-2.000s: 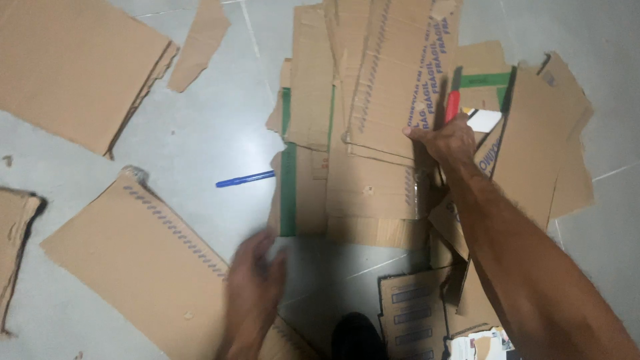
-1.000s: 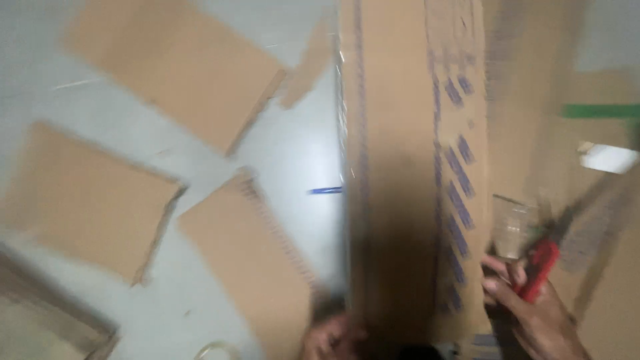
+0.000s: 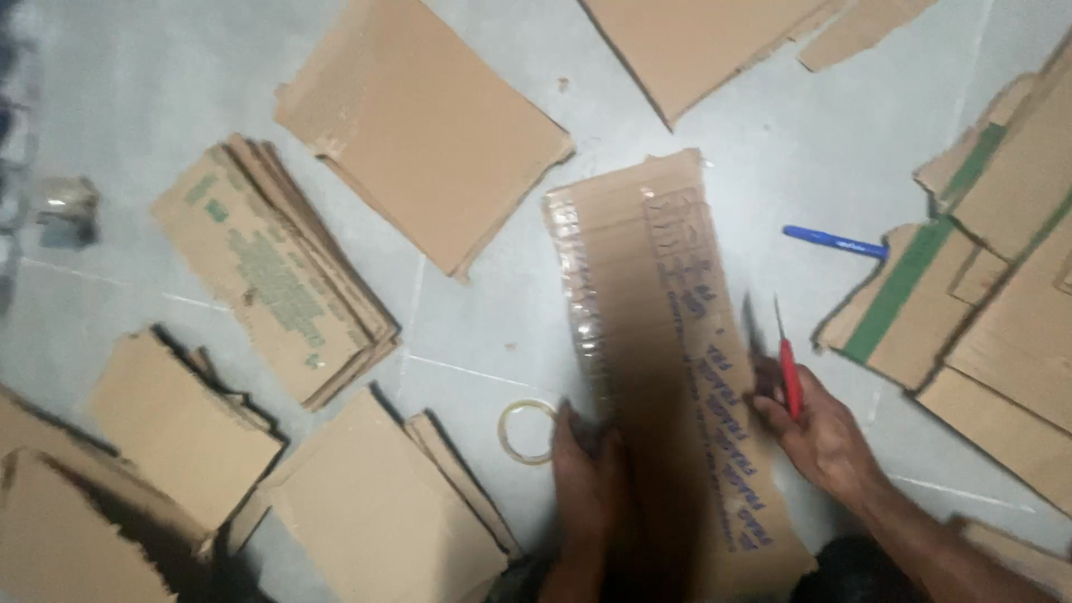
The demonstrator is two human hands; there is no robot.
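A long cardboard piece (image 3: 662,352) with blue print and shiny clear tape along its left edge lies lengthwise before me. My left hand (image 3: 586,477) is at its left edge, gripping it near the lower end; part of the fingers is hidden in shadow. At the right edge, my right hand (image 3: 816,427) is closed around a red-handled utility knife (image 3: 790,377), its thin blade pointing up and away from me. Just left of my left hand, a roll of tape (image 3: 504,431) lies on the floor.
Cardboard sheets (image 3: 427,134) and a printed cardboard stack (image 3: 276,276) lie on the grey tiled floor at the left. A blue pen (image 3: 833,241) touches torn cardboard with green tape (image 3: 900,289) at the right. More pieces (image 3: 377,502) lie at lower left.
The view has swung left. My left hand, apart from the cardboard two seconds ago, is now at the long piece's edge. The red knife has stayed in my right hand.
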